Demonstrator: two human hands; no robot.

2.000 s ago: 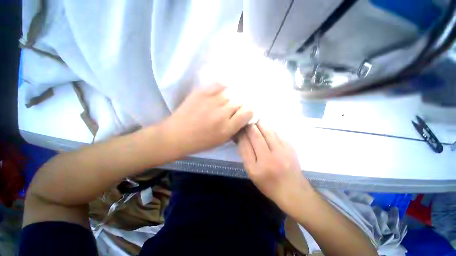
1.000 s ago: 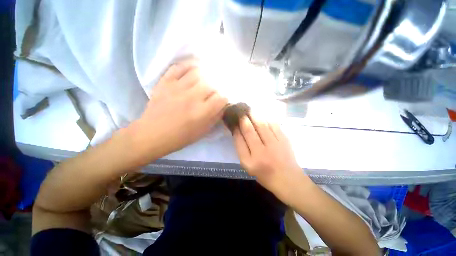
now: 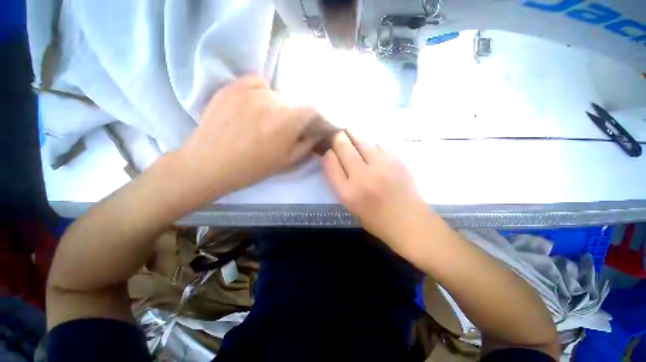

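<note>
White-grey lining fabric (image 3: 134, 63) lies heaped left of the needle area, with narrow brown edges at its far left. A small strip of brown shell fabric (image 3: 322, 133) shows between my hands. My left hand (image 3: 248, 134) holds the fabric, its fingertips curled and partly hidden. My right hand (image 3: 361, 166) pinches the brown edge beside it. Both hands are left of and nearer than the presser foot area (image 3: 398, 42) of the white sewing machine. Glare hides much of the cloth there.
Black thread snips (image 3: 614, 130) lie on the white table at the right. A grey measuring-tape-like strip (image 3: 524, 215) runs along the table's front edge. Below it are a brown and pale bundle (image 3: 191, 283) at the lap and pale cut pieces (image 3: 559, 279) at the right.
The view has shifted, bringing the needle area and machine lettering into sight. My hands stay close together; less of the brown edge shows than one second ago.
</note>
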